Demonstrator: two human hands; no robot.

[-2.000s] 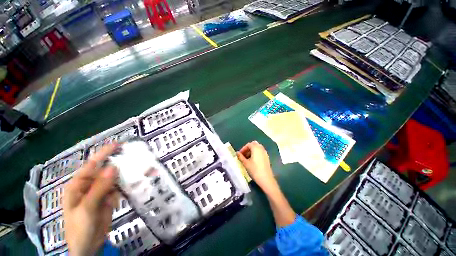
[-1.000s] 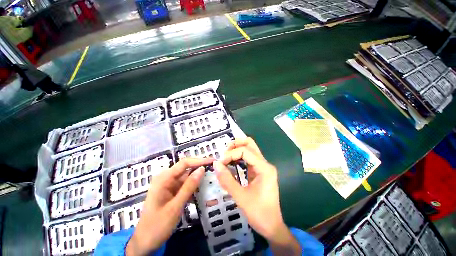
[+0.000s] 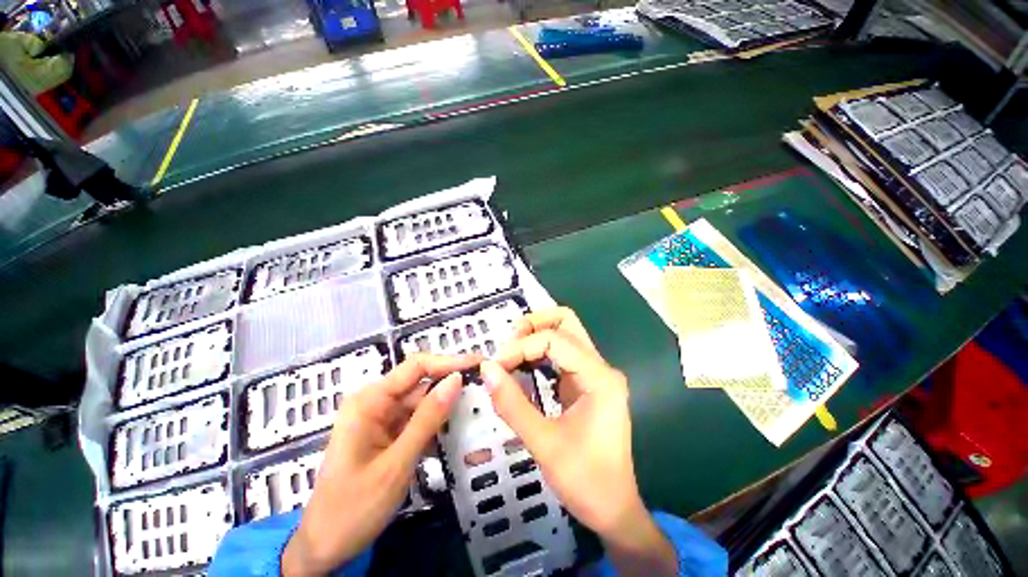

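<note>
A silver-grey slotted phone frame [image 3: 503,485] with a black rim is held upright in front of me, above the near tray's right side. My left hand [image 3: 378,456] pinches its top end from the left, thumb and fingers at the rim. My right hand [image 3: 569,428] pinches the same top end from the right, fingertips almost touching the left ones. Any small piece between the fingertips is hidden. The white blister tray [image 3: 99,338] holds similar frames in its compartments; one compartment [image 3: 310,322] in the middle column is empty.
Right of the tray lie a cream sheet [image 3: 710,321] over a blue die-cut sheet [image 3: 806,344] and a blue film pile [image 3: 829,282]. Stacked full trays [image 3: 924,152] stand far right. A lower tray stack [image 3: 879,507] and red stool [image 3: 978,423] are below the bench edge. The green conveyor [image 3: 631,124] runs beyond.
My left hand, raised with the frame over the tray, came right and down; my right hand left the tray's right edge and joined it at the frame's top. Over the last second, both hands barely moved.
</note>
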